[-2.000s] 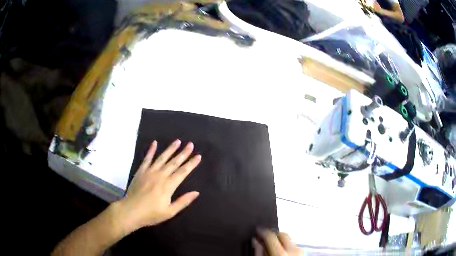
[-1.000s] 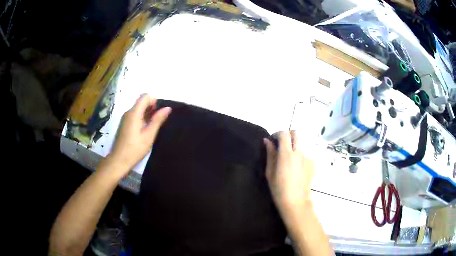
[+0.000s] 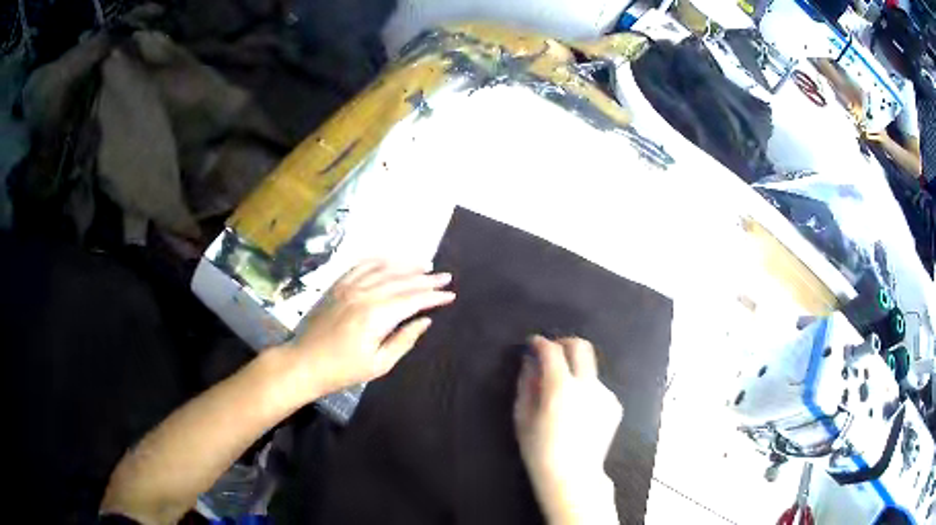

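Observation:
A dark brown-black garment panel [image 3: 493,308] lies flat on the white sewing table [image 3: 534,154], its lower part hanging toward me past the front edge. My left hand [image 3: 375,323] rests on the panel's left edge, palm down with fingers spread, holding nothing. My right hand [image 3: 564,410] is on the middle of the panel with its fingers curled; what is under the fingertips is hidden, so I cannot tell whether it pinches the cloth.
The white sewing machine [image 3: 821,390] with a blue stripe stands at the right. Red-handled scissors [image 3: 795,515] lie beside it, partly cut off. Green-tipped thread cones [image 3: 891,326] stand behind. Dark and olive cloth [image 3: 144,144] is at the left. Another person's arm [image 3: 898,149] shows at upper right.
The view has turned left, so the machine sits lower right. My hands have left the panel's far corners; the right now lies on its middle, the left on its left edge.

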